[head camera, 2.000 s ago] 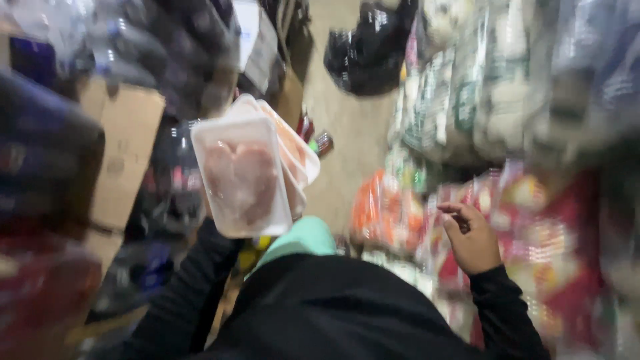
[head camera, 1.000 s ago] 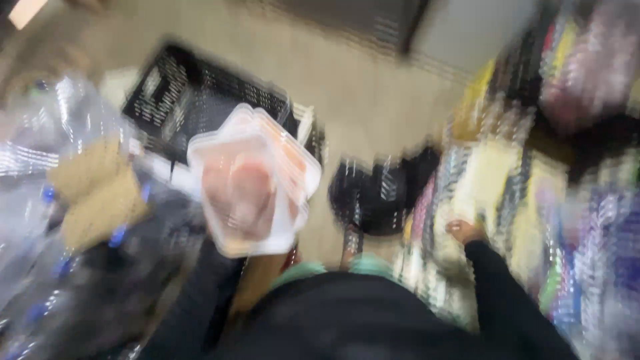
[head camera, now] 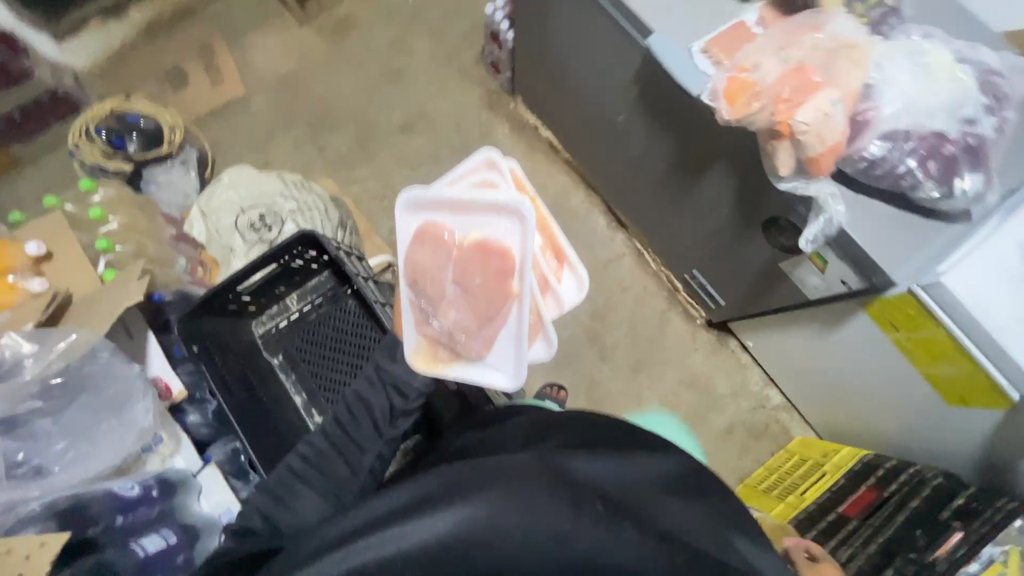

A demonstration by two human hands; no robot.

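Note:
Several white foam trays of raw chicken meat (head camera: 464, 288), wrapped in clear film, are fanned in a stack at the middle of the view. My left hand (head camera: 398, 308) supports them from beneath; the trays hide nearly all of it, and the black sleeve reaches up to them from below. At the bottom right edge is my right hand (head camera: 808, 556), only partly in view, close to the stacked black crates (head camera: 904, 512). Its fingers are cut off by the frame, so whether it holds anything cannot be told.
An empty black plastic crate (head camera: 320, 344) lies left of the trays. Grey chest freezers (head camera: 680, 184) line the right, with bagged vegetables (head camera: 928, 120) on top. Wrapped bottles (head camera: 120, 232), a whitish sack (head camera: 260, 216) and a coiled basket (head camera: 128, 132) stand at the left. A yellow crate (head camera: 800, 476) is lower right.
The view has turned widely, from packed goods on both sides to the freezers and the black crate. The trays stay in my left hand. My right hand has moved down toward the frame's edge.

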